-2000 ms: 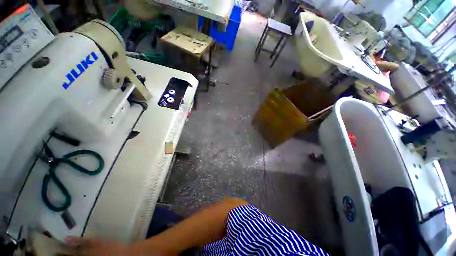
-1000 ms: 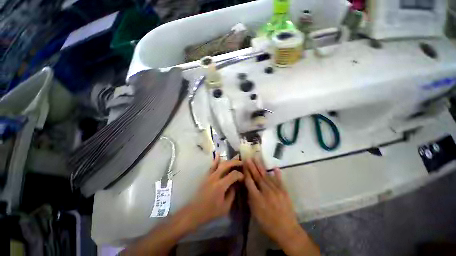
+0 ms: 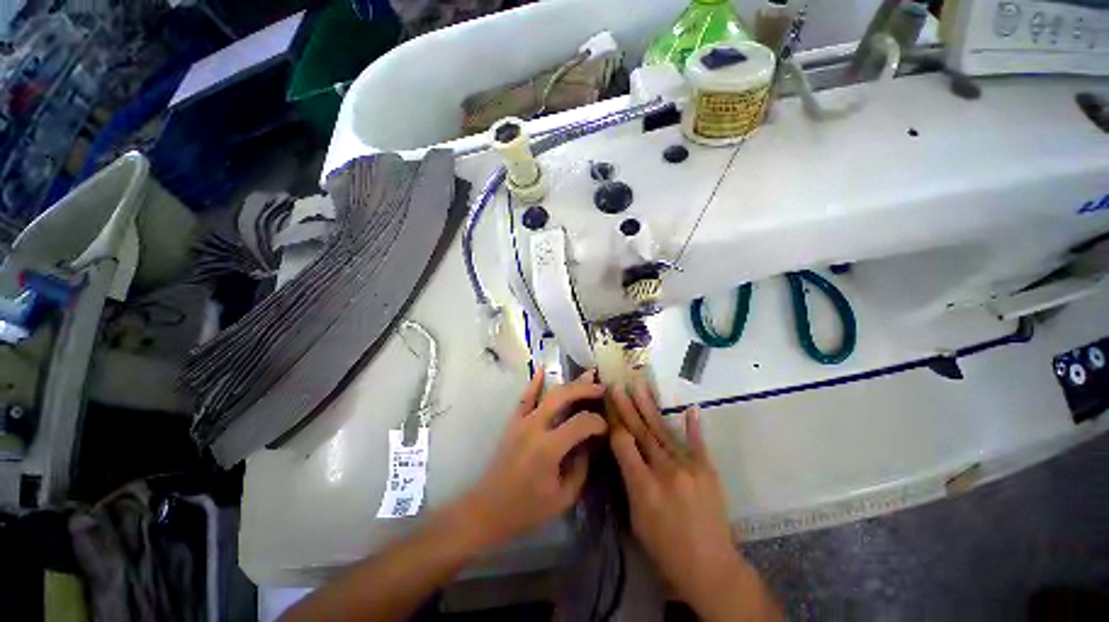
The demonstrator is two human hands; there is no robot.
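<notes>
A dark grey-brown waistband piece [image 3: 595, 522] runs from the needle area of the white sewing machine [image 3: 827, 182] down over the table's front edge. My left hand [image 3: 535, 450] lies on its left side with bent fingers, the fingertips near the presser foot [image 3: 626, 346]. My right hand [image 3: 675, 486] lies flat on its right side, fingers pointing at the needle. The strip's end under the foot is hidden by fingers. A fanned waistband bundle [image 3: 353, 292] lies on the left tabletop.
A printed ticket [image 3: 405, 471] on pale string lies left of my left hand. Green-handled scissors [image 3: 823, 318] and a small dark block [image 3: 694, 361] lie under the machine arm. A thread spool [image 3: 727, 97] and green bottle [image 3: 699, 30] stand on top. A white trough [image 3: 401, 91] is behind.
Since the first frame the view has swung left from the machine's right end and aisle to the needle area. Since the second, the hands stay at the strip near the needle, with little change.
</notes>
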